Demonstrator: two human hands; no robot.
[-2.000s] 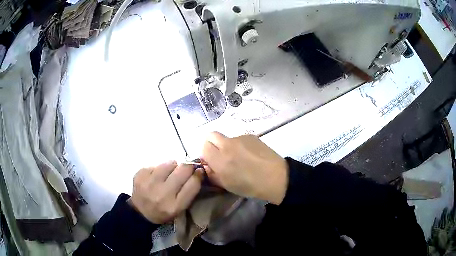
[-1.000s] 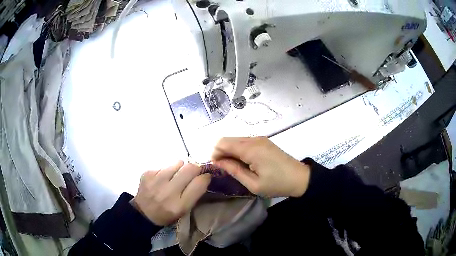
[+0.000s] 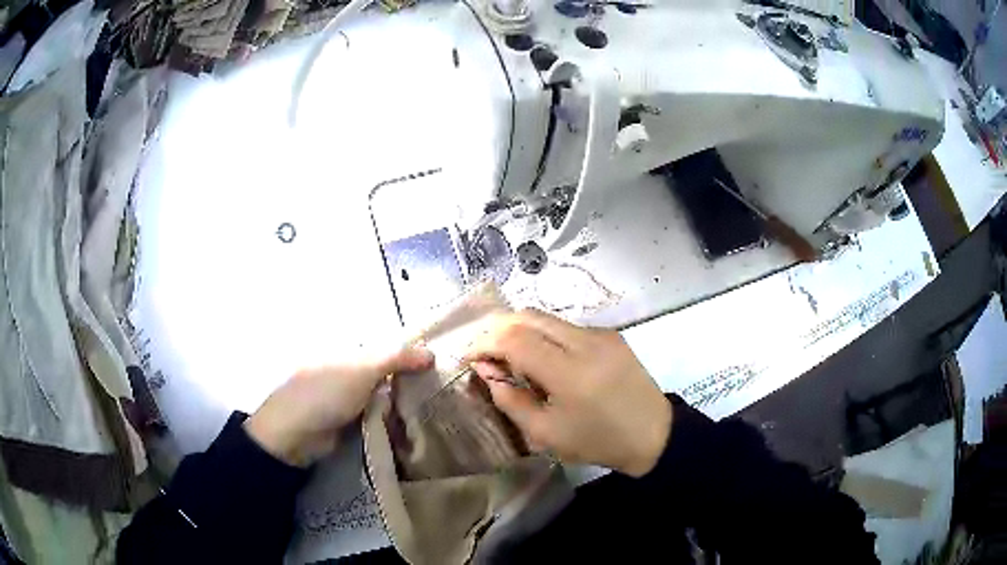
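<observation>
A beige garment part (image 3: 453, 419) lies in front of me, opened out, its upper tip near the needle plate and its lower part hanging at my lap. A dark strip shows at its left and near my right fingers. My left hand (image 3: 331, 400) grips its left edge between thumb and fingers. My right hand (image 3: 580, 386) holds a thin pointed tool (image 3: 451, 384), its shaft pointing down-left over the cloth. Whether the right fingers also pinch the cloth is hard to tell.
The white machine head (image 3: 707, 94) stands beyond, with the needle plate (image 3: 425, 263) below its left end. A black pad (image 3: 716, 204) and red-handled screwdriver (image 3: 790, 237) lie under the arm. Long cut pieces (image 3: 44, 287) heap at left; bundled pieces (image 3: 204, 28) lie behind. A printed ruler runs along the front edge.
The cloth was bunched between both hands and is now opened out, beige side showing. My left hand has moved left, away from the right. The tool's shaft now shows. The view has shifted.
</observation>
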